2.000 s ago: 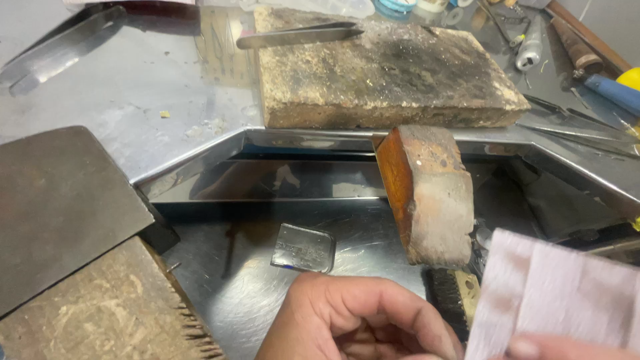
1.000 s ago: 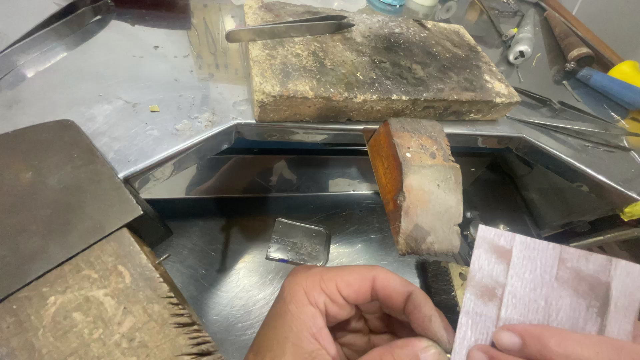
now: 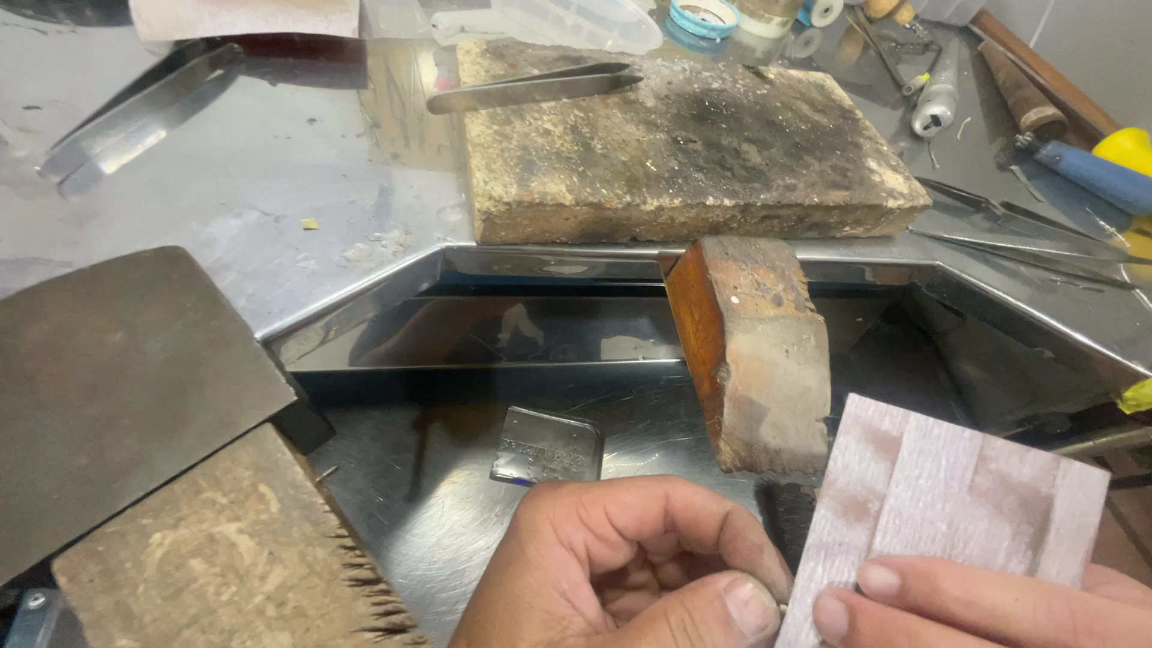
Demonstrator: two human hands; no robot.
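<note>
My left hand [image 3: 648,567] is at the bottom centre, thumb and index finger pinched on a tiny piece, mostly hidden between the fingertips. Against its fingertips lies the edge of a pinkish-white, worn abrasive sheet [image 3: 936,495], which may be wrapped on a flat backing. My right hand [image 3: 954,598] holds this sheet at the lower right, fingers across its face. Just beyond the hands, a worn wooden bench pin [image 3: 774,378] juts from the bench edge. A small clear or metallic block [image 3: 549,445] with raised marks lies in the metal tray below, behind my left hand.
A scorched soldering block [image 3: 684,153] carries tweezers [image 3: 540,88]. More tweezers [image 3: 135,117] lie at the left, and several tools, one a blue-handled one [image 3: 1093,175], at the right. A dark steel plate [image 3: 117,387] and a notched wooden block [image 3: 234,549] fill the lower left.
The abrasive sheet and my right hand have shifted slightly relative to my left fingertips. My left hand keeps its pinch. Nothing else has plainly moved.
</note>
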